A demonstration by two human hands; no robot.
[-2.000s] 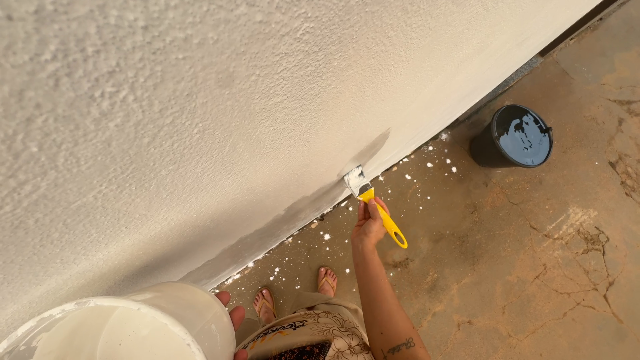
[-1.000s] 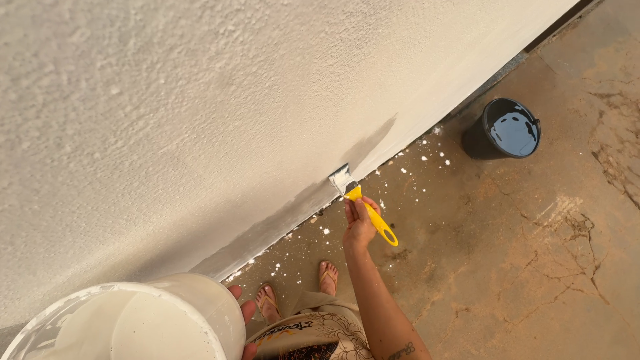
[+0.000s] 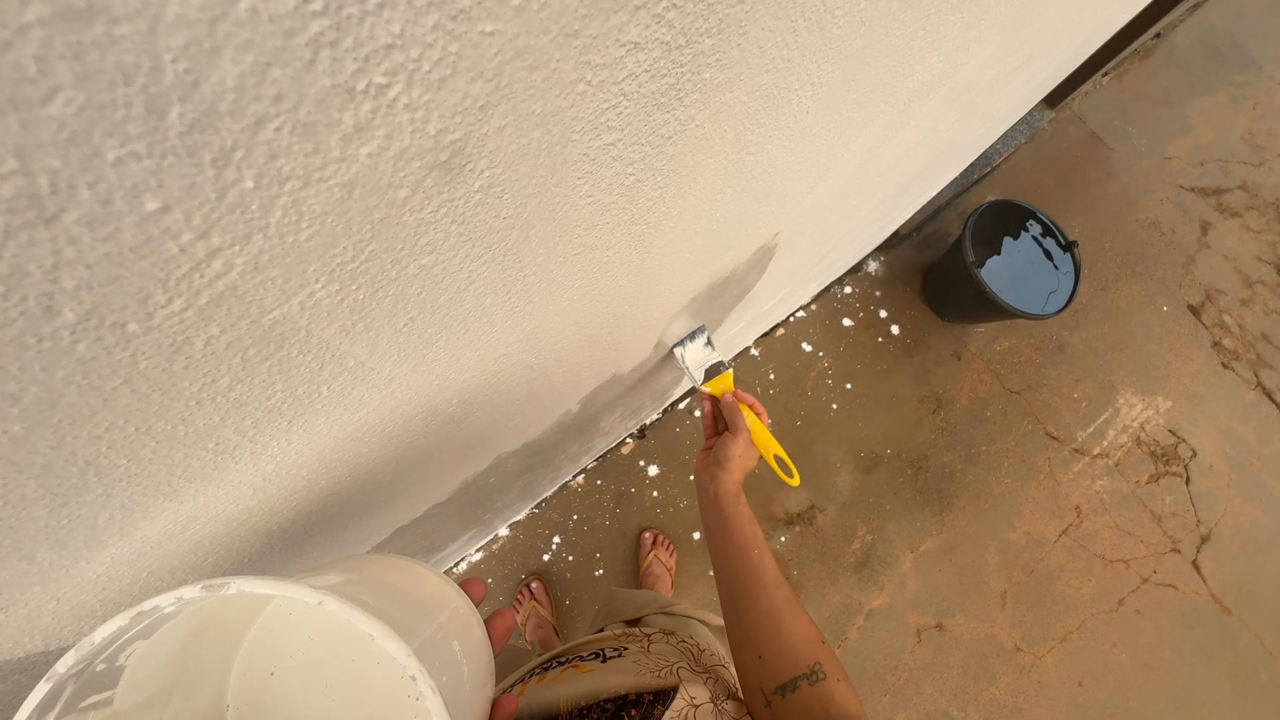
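My right hand (image 3: 730,435) grips the yellow plastic handle of a flat paintbrush (image 3: 705,355). White paint coats its bristles, which touch the low part of a textured off-white wall (image 3: 450,250). Around the brush, a darker grey-brown strip (image 3: 560,440) runs along the wall's lower part. At the bottom left, my left hand (image 3: 490,625) is against the side of a white plastic bucket (image 3: 420,620) of white paint; only some fingers show, the rest hidden behind the bucket.
A black bucket (image 3: 945,280) holding liquid with a reflective surface stands on the cracked brown concrete floor (image 3: 950,480) near the wall. White paint spots (image 3: 652,470) dot the floor along the wall's base. My feet in flip-flops (image 3: 657,562) are just below the wall.
The brush in my right hand has shifted a little along the low part of the wall, staying in contact or close to it. My left hand remains at the white bucket.
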